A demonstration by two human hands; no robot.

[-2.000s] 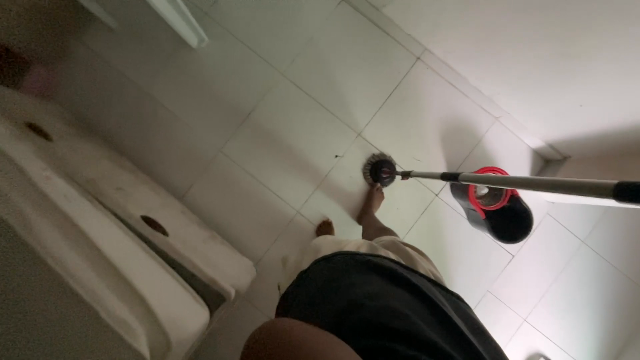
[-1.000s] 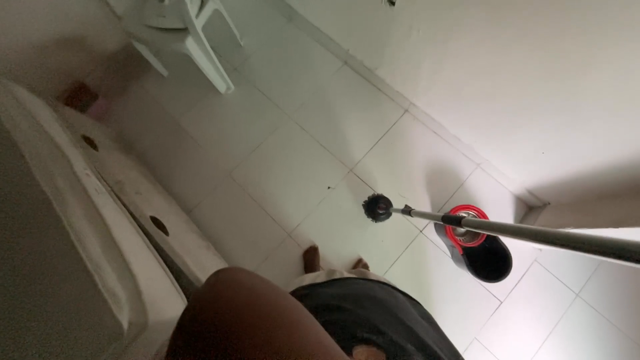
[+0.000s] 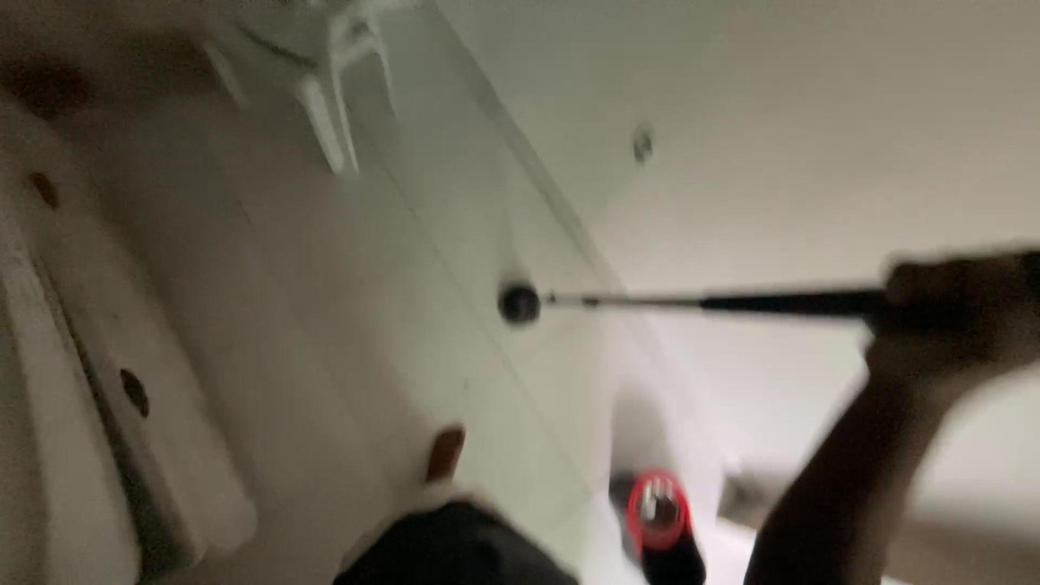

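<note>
My right hand (image 3: 946,321) is closed around the dark grip of a long mop or brush pole at the right; motion blur hides the separate fingers. From the hand the pole (image 3: 780,303) runs leftward, down to a small round dark head (image 3: 519,303) over the tiled floor. Below and to the right of that head is a black bucket (image 3: 674,561) with a red-rimmed metal basket (image 3: 659,509). I cannot see my left hand.
A white plastic chair (image 3: 325,122) stands at the upper left. Long pale pieces with brown oval marks (image 3: 134,392) line the left side. A wall (image 3: 796,146) with a small fitting (image 3: 642,144) rises at the right. One foot (image 3: 445,453) shows near the bottom.
My right hand has come into view on the pole. The round head now lies farther from the bucket, nearer the wall's base. The view has shifted, with strong blur.
</note>
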